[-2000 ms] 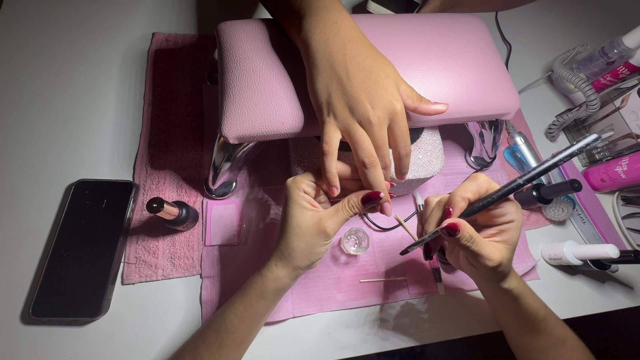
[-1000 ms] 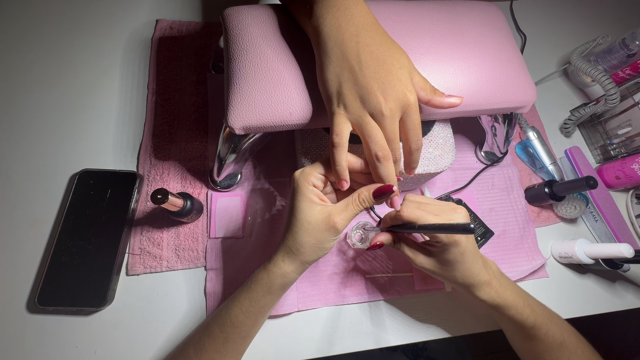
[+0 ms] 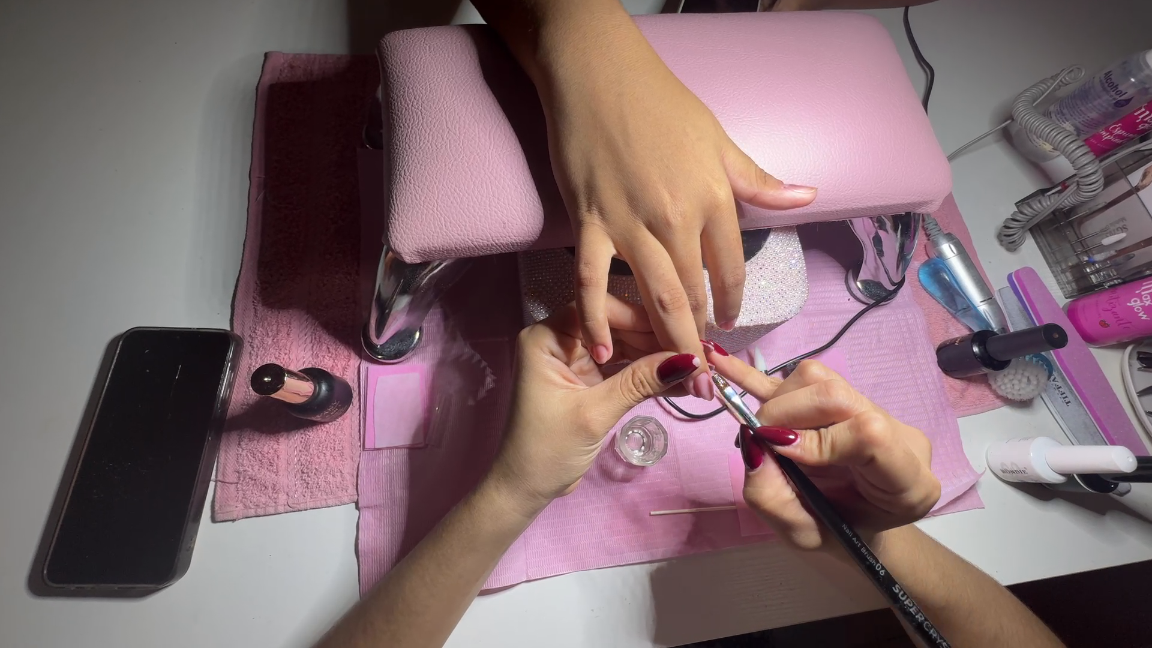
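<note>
Another person's hand [image 3: 648, 180] lies palm down over a pink padded armrest [image 3: 792, 108], its fingers pointing toward me. My left hand [image 3: 585, 396] grips one of those fingers near its tip, thumb on top. Between the thumb and fingers of my right hand [image 3: 828, 450] is a black-handled nail art brush [image 3: 837, 522], slanted, its tip at the nail of the held finger. Just below sits a small faceted glass cup [image 3: 642, 440] with clear contents. A thin wooden stick [image 3: 693, 511] rests on the pink disposable sheet [image 3: 558, 540].
At left are a black phone [image 3: 139, 459] and a dark polish bottle [image 3: 306, 392] on a pink towel [image 3: 297, 468]. A glittery box [image 3: 774, 279] stands under the armrest. To the right are a black bottle [image 3: 999, 349], a white bottle [image 3: 1057, 459], nail files [image 3: 1071, 360] and a handpiece [image 3: 967, 270] with coiled cord.
My right hand has moved from the glass cup, where it was a second ago, to the held finger's nail with the brush. The stick it also held two seconds ago is gone from its fingers.
</note>
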